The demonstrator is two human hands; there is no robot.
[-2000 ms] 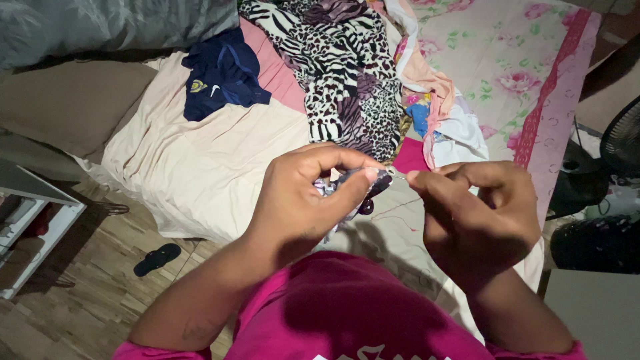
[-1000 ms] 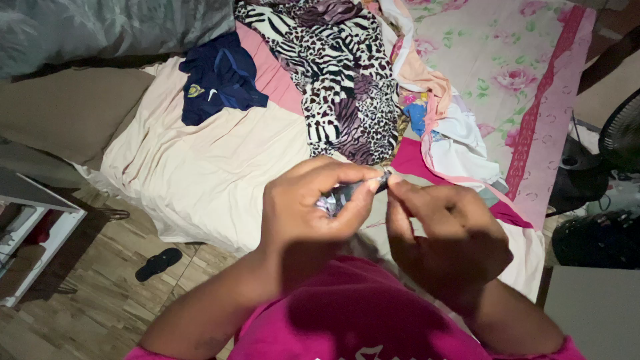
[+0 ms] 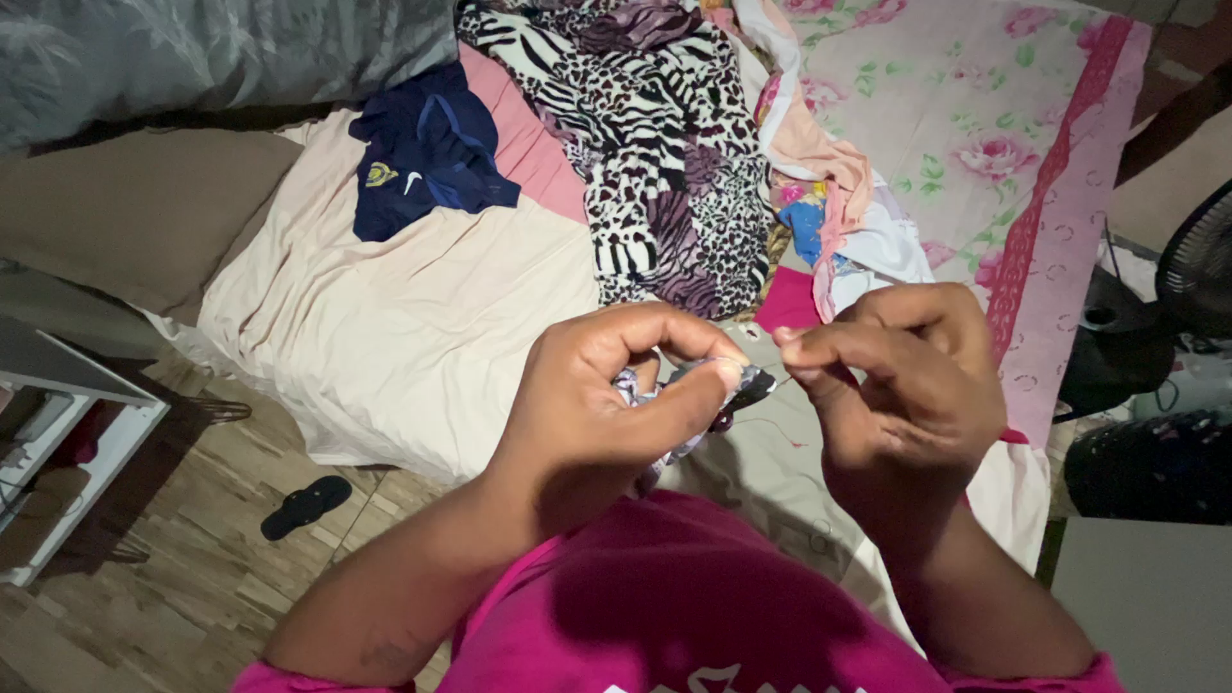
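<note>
My left hand pinches a small bunched piece of patterned fabric between thumb and forefinger; part of the fabric hangs behind the palm. Just to the right, my right hand has its thumb and forefinger pressed together, with a short gap between it and the fabric. A thin line, like thread, seems to run across that gap, but what the right fingertips pinch is too small to tell. A reddish thread shows below the fabric, over the pale bedding.
On the bed lie a cream sheet, a navy garment, an animal-print cloth and a peach and white garment. A black flip-flop is on the floor near a white shelf unit. A fan stands at right.
The right hand was at the fabric's edge one second ago and is now a little apart from it, to the right. The left hand keeps hold of the fabric.
</note>
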